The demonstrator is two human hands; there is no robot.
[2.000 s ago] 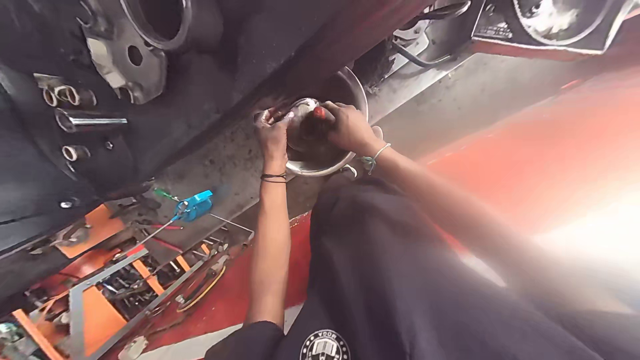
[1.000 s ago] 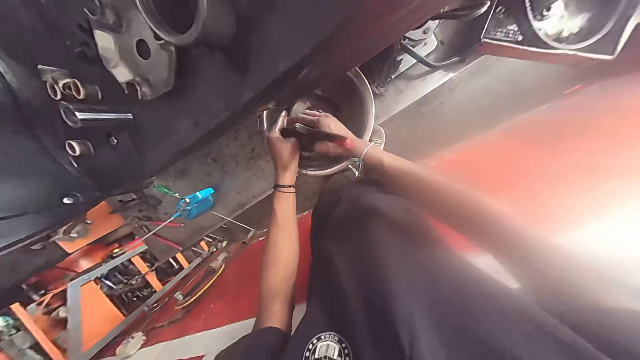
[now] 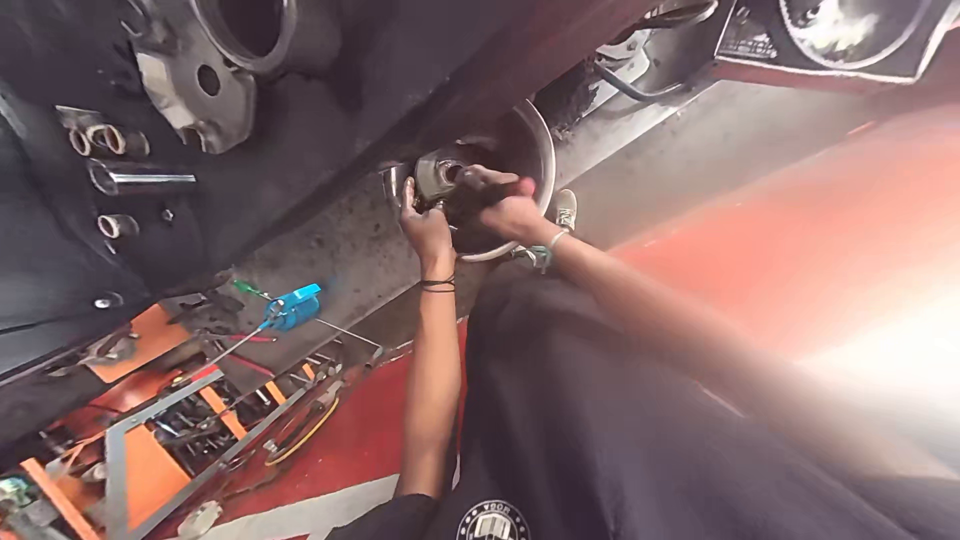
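My left hand (image 3: 429, 225) grips a dull metal part (image 3: 433, 178) with a round bore, held over a wide round metal basin (image 3: 549, 150). Close to its right, my right hand (image 3: 510, 206) is closed around a dark tool with a red end (image 3: 526, 186), blurred by motion. The tool's tip lies near the metal part and its exact kind cannot be told. A curved shiny metal piece (image 3: 391, 187) shows at the basin's left, beside my left fingers.
On the dark bench surface lie a flat metal plate with a hole (image 3: 217, 105), a metal tube (image 3: 142, 178) and several short bushings (image 3: 116, 226). A blue oil can (image 3: 294, 307) stands near an orange tool tray (image 3: 154, 465). A shoe (image 3: 566, 208) shows beside the basin.
My right hand has moved off to the right of the metal part, whose bore now shows. My left hand stays at the part.
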